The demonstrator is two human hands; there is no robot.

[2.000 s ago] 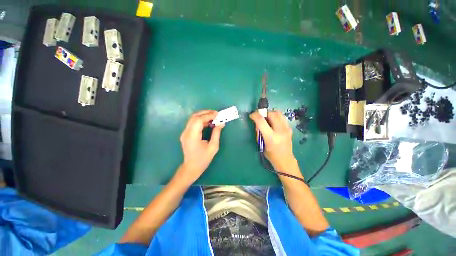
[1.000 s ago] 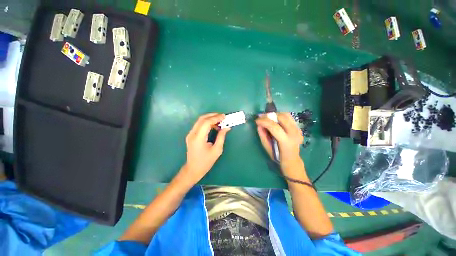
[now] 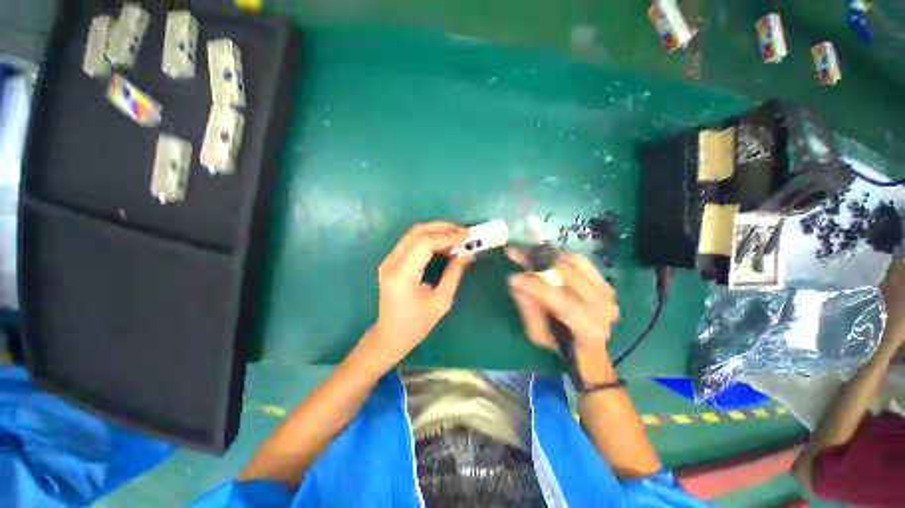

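Note:
My left hand [image 3: 422, 283] holds an off-white housing [image 3: 484, 239] by its left end between thumb and fingers. Dark holes show on its face. My right hand [image 3: 571, 303] holds the black-handled soldering iron [image 3: 544, 260], its front end pointing up and away. The hand and iron are blurred, and the metal tip cannot be made out clearly. I cannot tell whether the right fingers touch the housing. Small black components [image 3: 595, 227] lie scattered on the green mat just beyond my right hand.
A black divided tray [image 3: 129, 308] at left holds several off-white units. At right stand a black box [image 3: 667, 203], a small white parts box [image 3: 756, 250] and a clear plastic bag [image 3: 789, 332]. Labelled units [image 3: 771, 38] lie at the far right. Another person's arm [image 3: 861, 382] is at the right edge.
The housing in my left hand has moved slightly right and now shows a face with larger dark holes. My right hand has moved a little right and down, with the iron. Another person's bare arm has appeared at right.

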